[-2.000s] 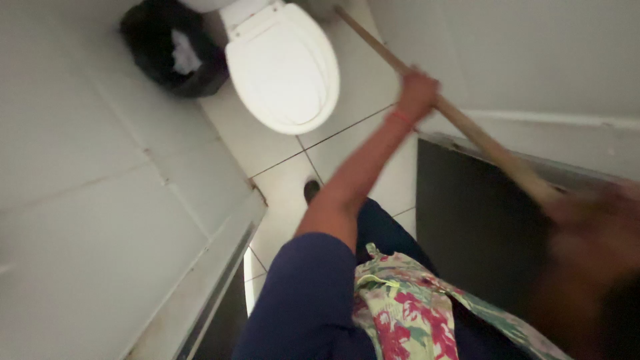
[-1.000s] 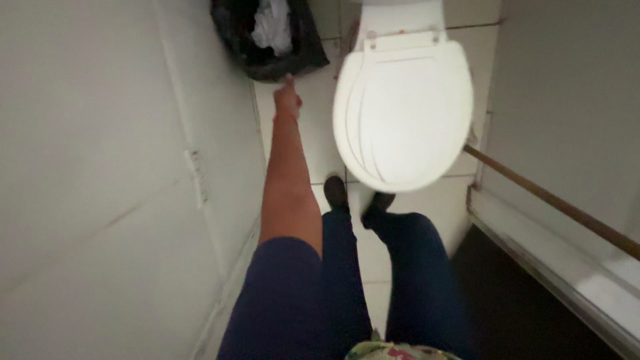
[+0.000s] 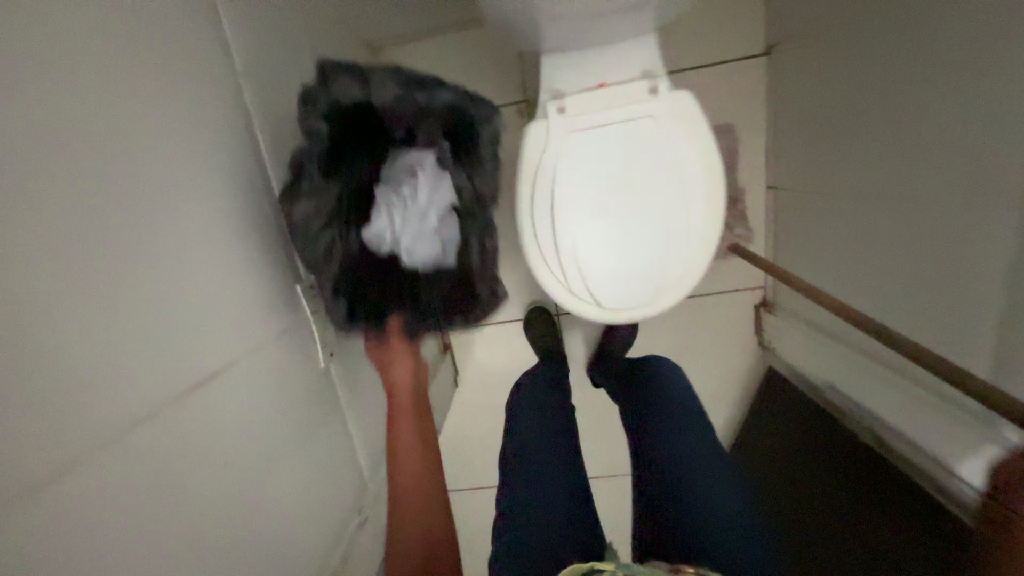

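My left hand grips the near rim of a waste bin lined with a black plastic bag, its fingers partly hidden by the bag. Crumpled white paper lies inside the bin. At the lower right edge, a blurred part of my right hand shows close to the near end of a wooden pole; its fingers cannot be made out. The pole slants down from beside the toilet toward that corner.
A white toilet with its lid down stands just right of the bin. Pale partition walls rise on the left and right. My shoes are on the tiled floor before the toilet. A dark panel fills the lower right.
My left hand let go of the wooden pole, reached over to the bin and took hold of its rim. The bin now appears nearer and beside the toilet.
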